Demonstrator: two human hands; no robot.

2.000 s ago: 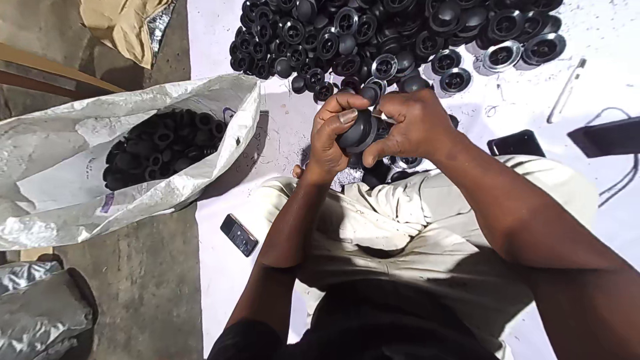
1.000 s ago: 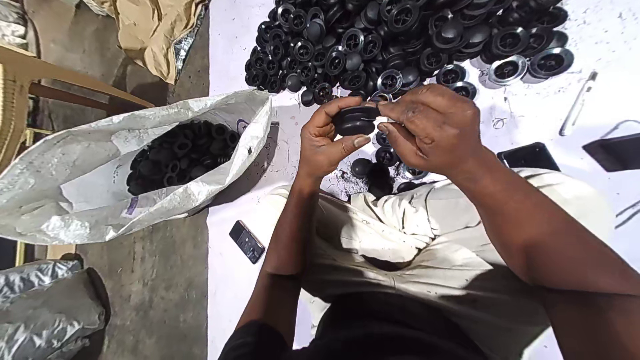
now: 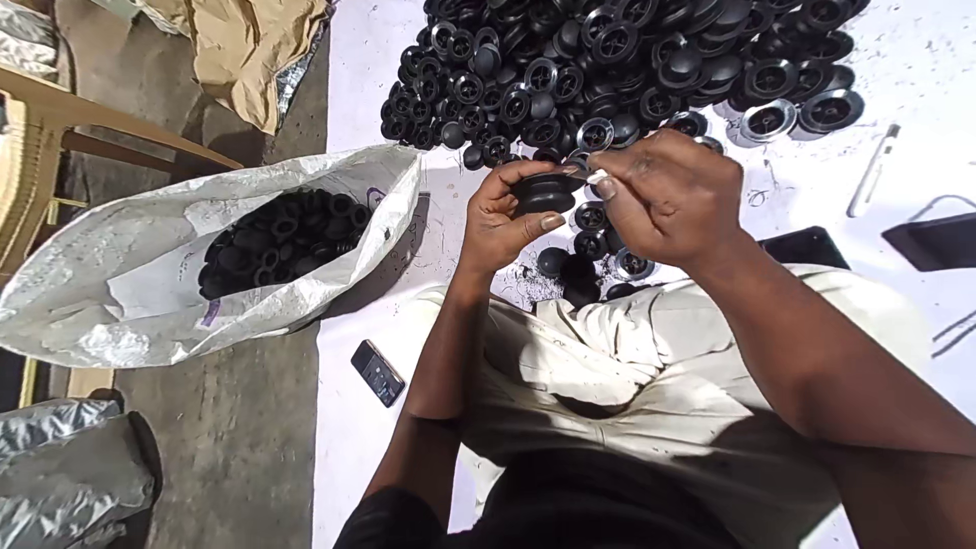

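My left hand [image 3: 507,217] grips a round black part [image 3: 545,193], rubber or plastic, by its edges, thumb below and fingers above. At the right side of this part, my right hand [image 3: 671,198] pinches a small tool with a whitish end [image 3: 597,177] between thumb and fingertips; its tip is at the part's upper rim and its kind cannot be told. Just beyond both hands lies a big heap of similar black round parts [image 3: 541,76], some showing a spoked inner side. Several more, such as a black disc with a pale rim [image 3: 633,263], lie below the hands near my lap.
An open white woven sack [image 3: 282,313] holding black parts stands at left. A phone [image 3: 377,372] lies near my left forearm. Another dark phone-like device [image 3: 807,248], a white pen-like tool [image 3: 873,171] and a black flat object [image 3: 934,240] are at right. A chair [image 3: 114,114] stands upper left.
Two seconds ago both hands were around a domed black part. My right hand has since drawn to the part's right side and now shows a small whitish-ended tool in its fingertips.
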